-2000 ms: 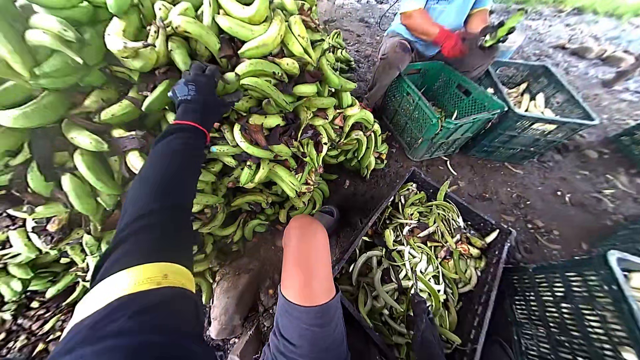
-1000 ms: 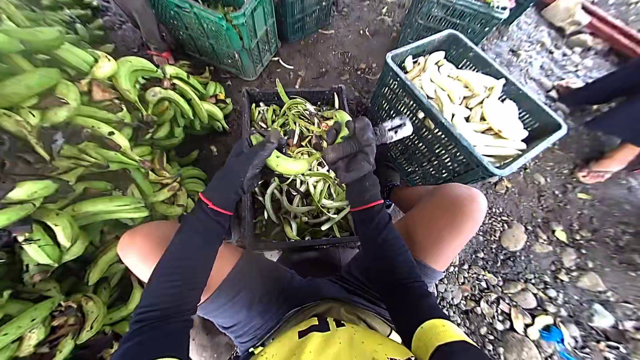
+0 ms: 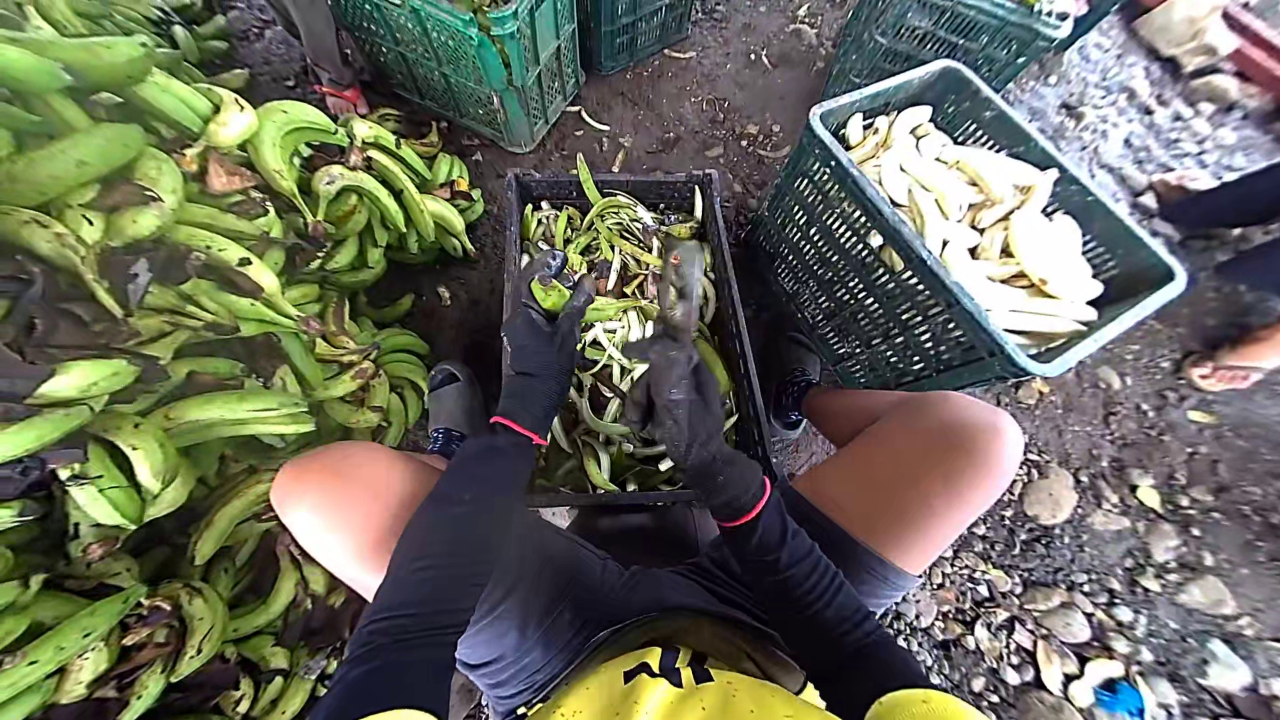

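Note:
My left hand (image 3: 545,345), in a dark knit glove, grips a green plantain (image 3: 550,295) over the left side of a black plastic crate (image 3: 745,370). Only part of that fruit shows between the fingers. My right hand (image 3: 685,400), gloved too and blurred, is over the crate's right side. A greyish hand tool (image 3: 683,285) juts up from it, too blurred to name exactly. The two hands are apart. Below them, green plantain peels (image 3: 605,345) fill much of the crate, which stands between my legs.
A large heap of green plantains (image 3: 230,410) lies at the left. At right, a dark green crate (image 3: 850,270) holds peeled plantains (image 3: 990,220). More green crates (image 3: 470,75) stand at the top. Another person's foot (image 3: 1230,365) shows at the right edge, over stony ground.
Two seconds ago my left hand was on the plantain heap; now it holds a plantain over the peel crate. The view has swung from the heap to this crate.

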